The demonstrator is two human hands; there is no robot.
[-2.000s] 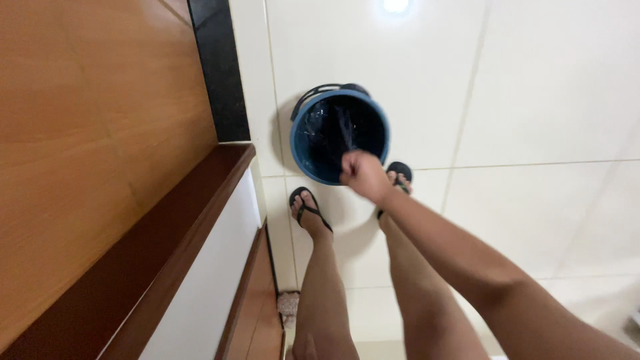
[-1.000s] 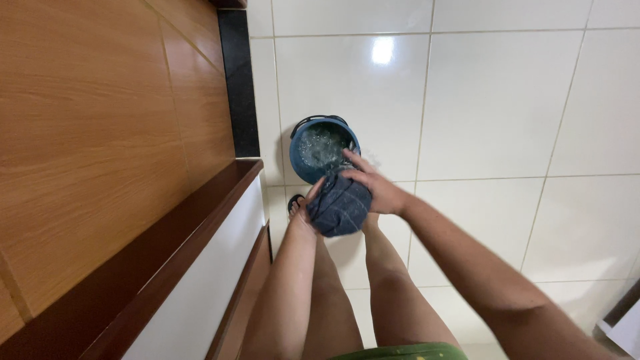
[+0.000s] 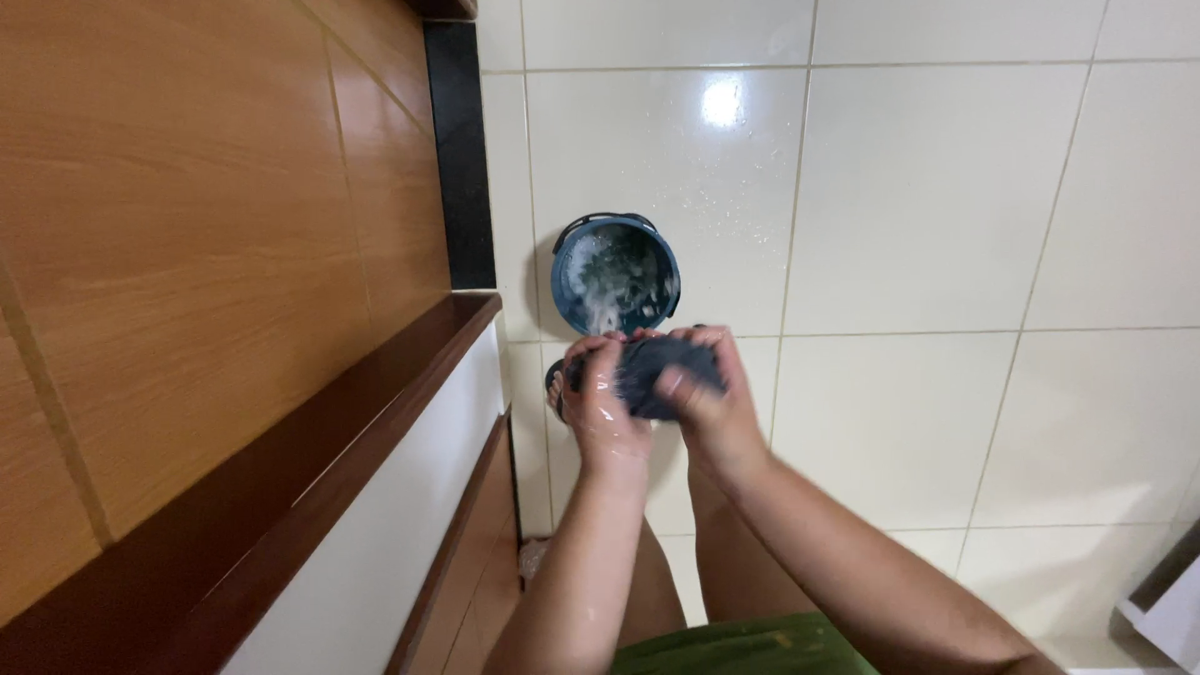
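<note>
Between my two hands is a bunched dark blue-grey wet cloth (image 3: pixel 652 375), blurred by motion. My left hand (image 3: pixel 602 398) grips its left end and glistens with water. Around the right end, with the thumb on top, is my right hand (image 3: pixel 712 398). Just beyond the hands, a blue plastic bucket (image 3: pixel 561 300) with a black handle stands on the floor. Foamy water (image 3: pixel 614 272) churns inside it, and water streams down near its close rim. The hands partly cover that rim.
Water drops dot the white tiled floor (image 3: pixel 900 206) right of the bucket. On the left are a wood-look panel (image 3: pixel 206 187) and a dark brown ledge (image 3: pixel 356 450). A foot in a black flip-flop (image 3: pixel 555 389) stands close to the bucket. A white object (image 3: pixel 1162 609) is at the lower right.
Two seconds ago one hand was over the bucket; one second ago both hands held the cloth. The cloth is now squeezed narrower between them, and drops have appeared on the floor.
</note>
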